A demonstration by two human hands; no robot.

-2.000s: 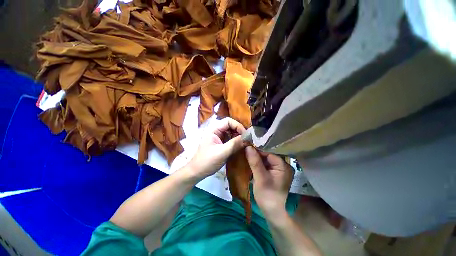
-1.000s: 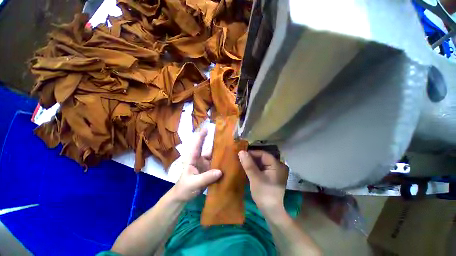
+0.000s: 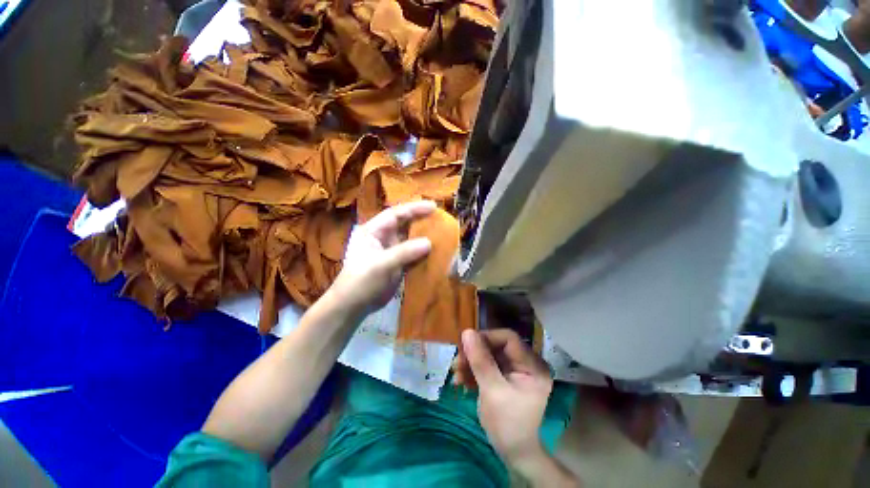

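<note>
A rust-brown fabric piece (image 3: pixel 431 295) lies flat in front of the machine head, its right edge beside the needle area. My left hand (image 3: pixel 386 253) is on its upper left part, with thumb and fingers spread around the edge; whether it grips the cloth is unclear. My right hand (image 3: pixel 506 372) pinches brown fabric at the piece's lower right corner. The pale grey sewing machine head (image 3: pixel 649 238) fills the right side and hides the needle and presser foot. A large crumpled pile of brown pieces (image 3: pixel 210 172) lies beyond and left of my left hand.
The white work surface (image 3: pixel 396 366) shows under the fabric, with small dark specks. A large blue bin or bag (image 3: pixel 124 372) is at the left. A slotted metal plate (image 3: pixel 751 344) is low on the machine. A cardboard box (image 3: pixel 792 438) is at the lower right, and bright blue pieces are at the upper right.
The fabric piece's lower end has moved away from my body. My left hand has moved up along its left side. My right hand has moved slightly down, to the lower corner.
</note>
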